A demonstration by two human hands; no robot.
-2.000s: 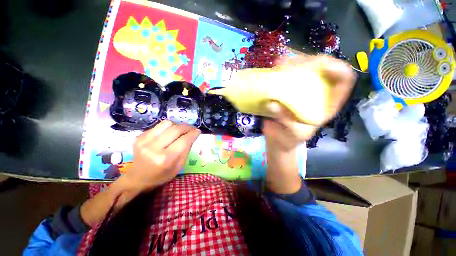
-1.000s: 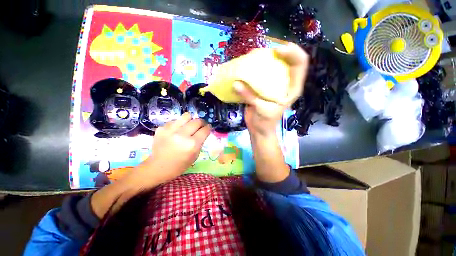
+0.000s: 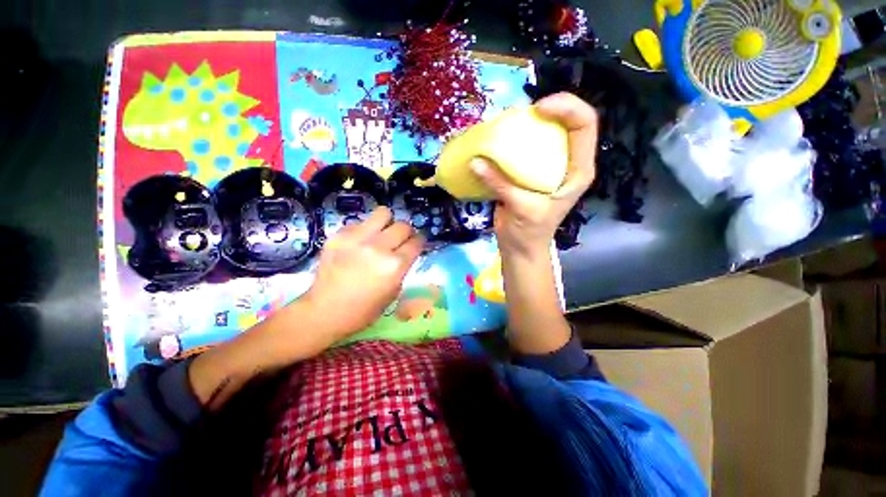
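Note:
Several glossy black plastic housings (image 3: 264, 221) stand in a row on the colourful picture board (image 3: 223, 315). My right hand (image 3: 537, 199) grips a pale yellow squeeze bottle (image 3: 500, 155), tilted with its nozzle pointing left, over the upper part of the fourth housing (image 3: 418, 184). My left hand (image 3: 361, 267) is at the lower edge of the third and fourth housings, fingertips bunched close together. Whether it holds a small part between the fingers cannot be seen. The rightmost housing is partly hidden by my right hand.
A red bunch of wired components (image 3: 434, 82) lies at the board's top. Right of it are a heap of small black parts (image 3: 622, 146), crumpled white bags (image 3: 743, 175) and a yellow and blue fan (image 3: 750, 49). An open carton (image 3: 714, 374) stands below the bench edge at right.
The view has shifted, so the board and housings sit further left. The bottle's nozzle and my left hand have moved rightward along the row, from the third housing to the fourth.

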